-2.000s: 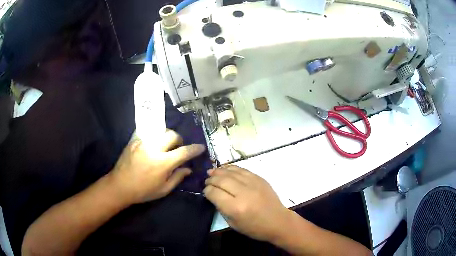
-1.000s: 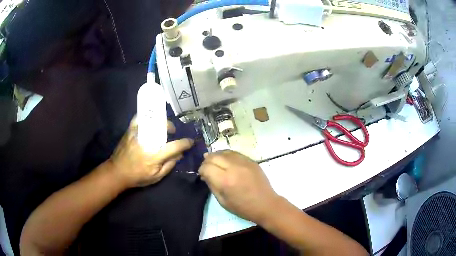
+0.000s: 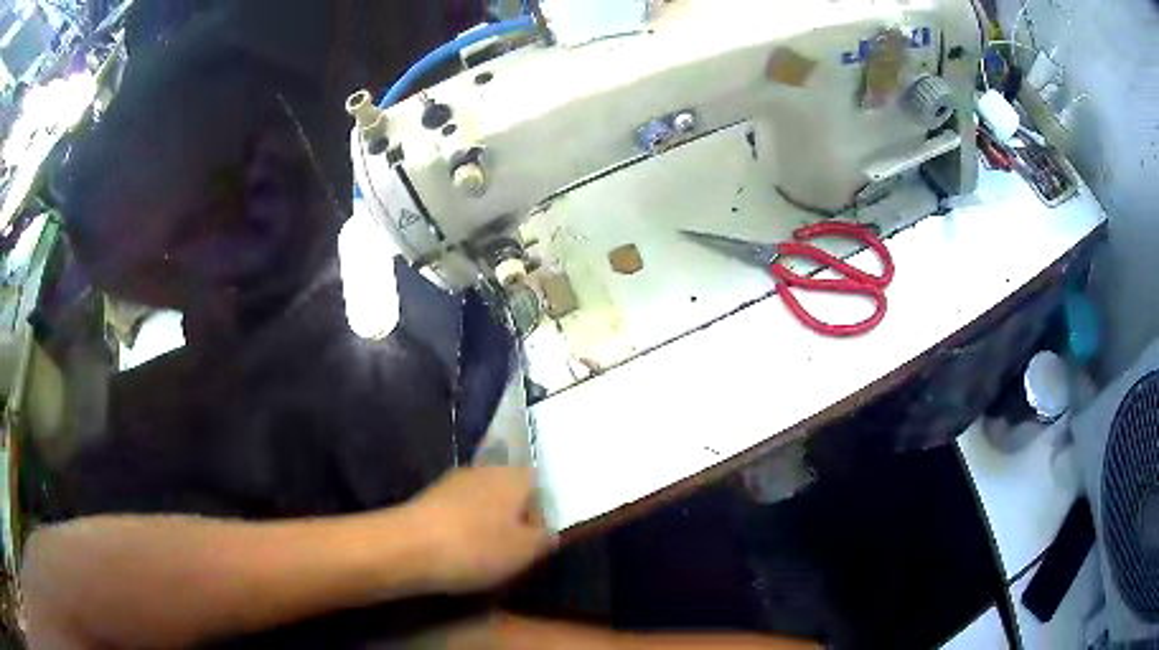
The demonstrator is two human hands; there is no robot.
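Note:
Dark cloth (image 3: 318,432) lies over the left of the table and hangs towards the wearer. A thin pale stitched line runs down it from near the presser foot (image 3: 519,302) of the cream-white sewing machine (image 3: 597,108). My left hand (image 3: 489,527) is blurred, with its fingers bent, at the table's front edge beside the cloth; what its fingers hold cannot be made out. Of my right arm only a blurred forearm shows at the bottom edge; the hand is not visible. Red-handled scissors (image 3: 833,277) lie on the machine bed and table, right of the needle area.
A white oval attachment (image 3: 369,279) stands left of the machine head. A blue hose (image 3: 445,57) curves over the head. A fan (image 3: 1135,483) and a white-topped container (image 3: 1046,385) are at the right. Small tools lie at the table's far right (image 3: 1045,172).
The view has shifted. My left hand has left the cloth beside the needle and moved towards the table's front edge. My right hand has dropped away from the needle area and out of sight.

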